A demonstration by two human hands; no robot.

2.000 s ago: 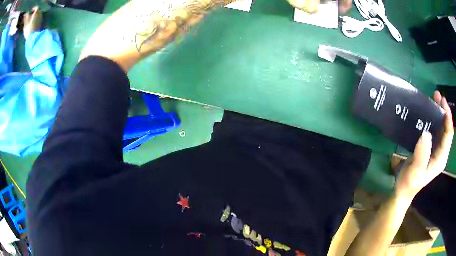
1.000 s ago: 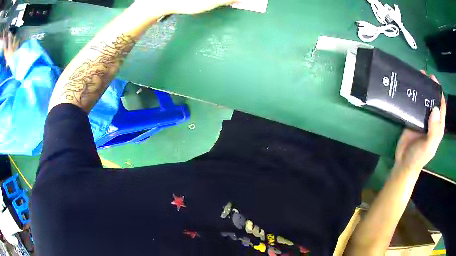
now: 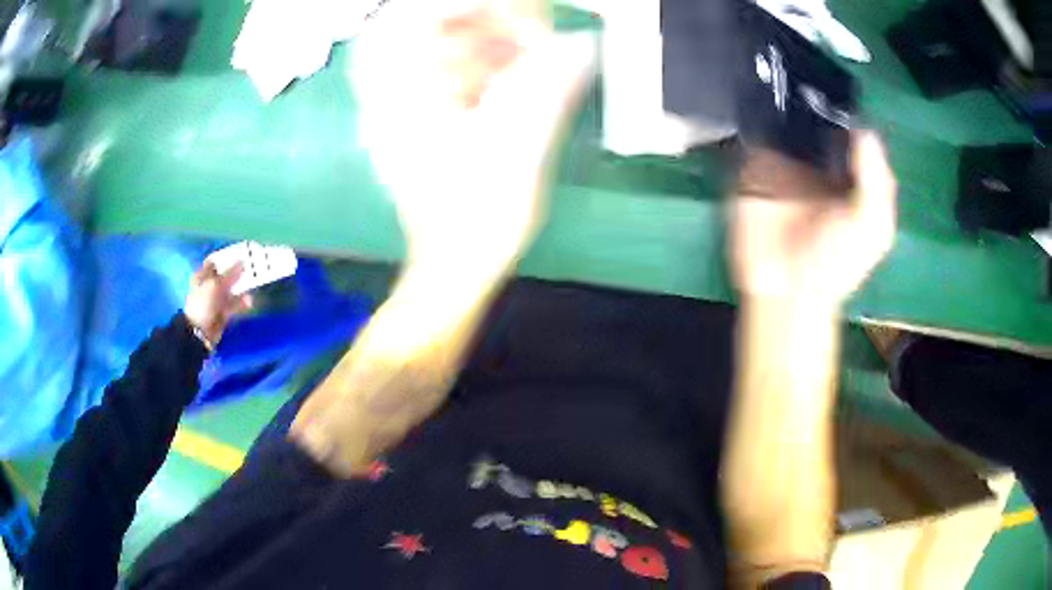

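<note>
My right hand [image 3: 819,231] grips a black retail box [image 3: 796,87] with pale print, tilted, above the green bench. White flaps [image 3: 635,87] stick out of the box's left end, which faces my left hand. My left hand [image 3: 496,69] is bright and badly blurred just left of the flaps. I cannot tell whether it holds anything. White paper leaflets [image 3: 288,44] lie left of my left hand, partly hidden by it.
Black boxes [image 3: 1001,190] lie on the right of the green bench [image 3: 231,190]. Another person's hand [image 3: 213,302] holds a white printed item [image 3: 256,267] near the front edge at left. A brown carton [image 3: 934,547] stands below the bench at right.
My right hand has brought the box leftward and up, closer to my left hand. My left hand has come back into fuller view. Another person's dark-sleeved arm has appeared at left.
</note>
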